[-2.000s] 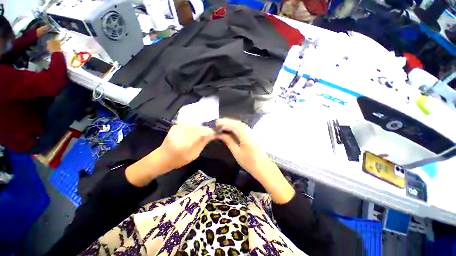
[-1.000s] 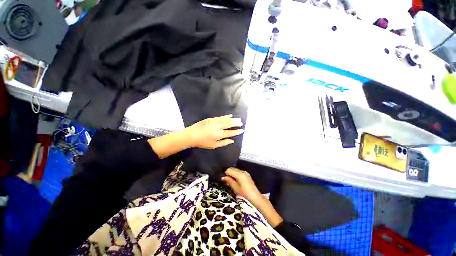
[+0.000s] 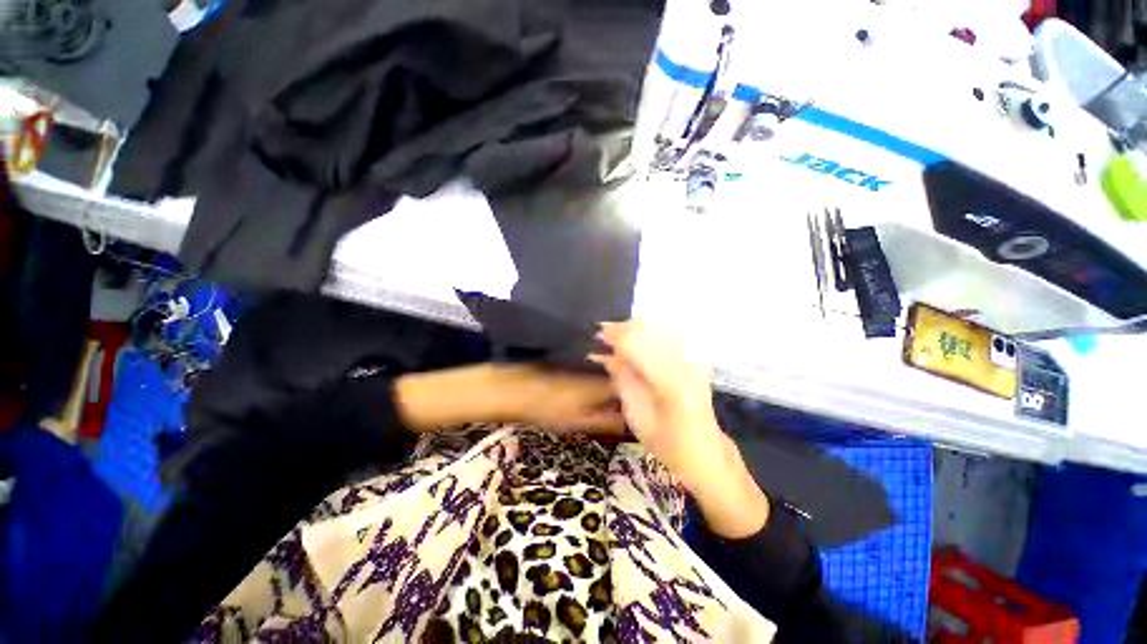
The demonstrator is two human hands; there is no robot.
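A large dark grey-black garment piece (image 3: 415, 88) lies rumpled over the table left of the machine, and a strip of it runs over the table's front edge to my lap. My left hand (image 3: 554, 398) is blurred at the table edge, low over the cloth; its fingers are partly hidden behind my right hand. My right hand (image 3: 648, 384) is beside it with its fingertips at the cloth's edge; whether it pinches the cloth is unclear. The white sewing machine (image 3: 805, 126) stands right of the cloth, its presser foot (image 3: 701, 186) at the left end.
Thin metal sticks (image 3: 823, 258), a black tool (image 3: 870, 282), a yellow-gold phone (image 3: 960, 350) and a small dark box (image 3: 1043, 386) lie at the right. Red-orange scissors (image 3: 30, 141) lie far left. A blue crate (image 3: 881, 516) and a red crate (image 3: 1000, 604) are below.
My right hand has risen from my lap to the table edge. My left hand has come down off the cloth toward it. The cloth strip has folded near the edge.
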